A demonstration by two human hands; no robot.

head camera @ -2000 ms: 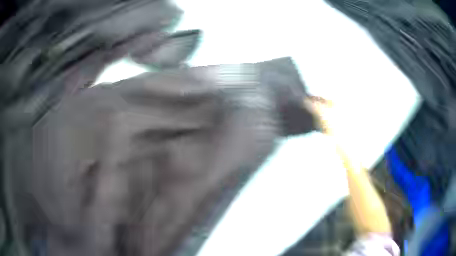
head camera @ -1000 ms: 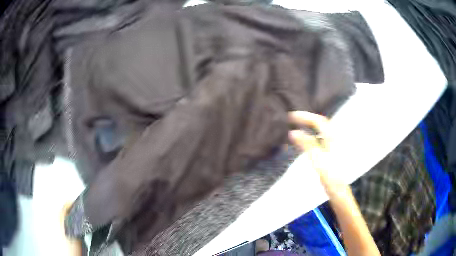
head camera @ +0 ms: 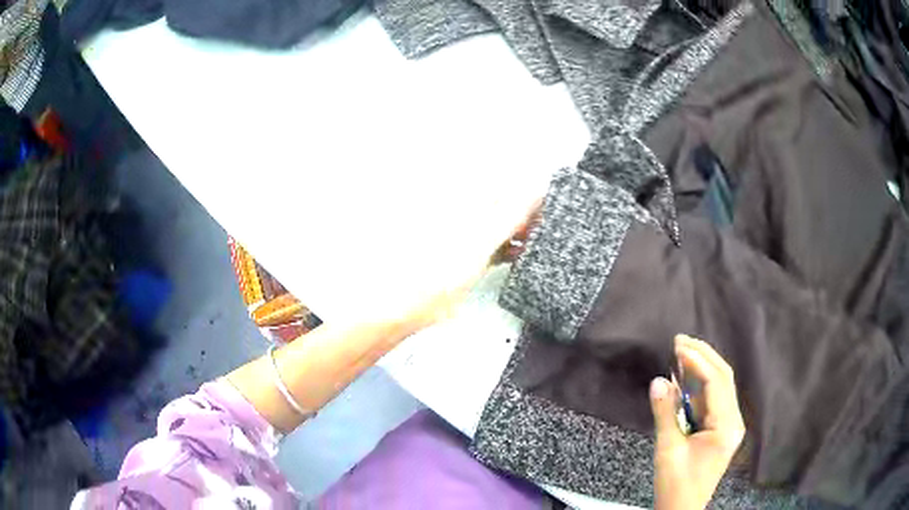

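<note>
A jacket of grey speckled tweed and dark brown lining [head camera: 787, 179] lies lining side up on the right. Its sleeve ends in a tweed band [head camera: 573, 254]. My left hand [head camera: 514, 241] reaches in from the lower left and holds the band's left edge; its fingertips are hidden behind the cloth. My right hand [head camera: 698, 408] is above the lining near the tweed hem, below the sleeve. It holds small thread snips [head camera: 685, 406], mostly hidden in the fingers. A small bluish tab [head camera: 718, 194] shows on the lining.
The white table [head camera: 329, 129] has a slanting edge at left. Dark navy cloth [head camera: 259, 20] and more tweed [head camera: 439, 22] lie at its far side. Plaid garments [head camera: 50, 269] are at far left. An orange-yellow item [head camera: 264, 289] shows below the table edge.
The view has swung, and the jacket now shows at right. My left hand, barely seen before, is at the sleeve's tweed band. My right hand is over the lower lining.
</note>
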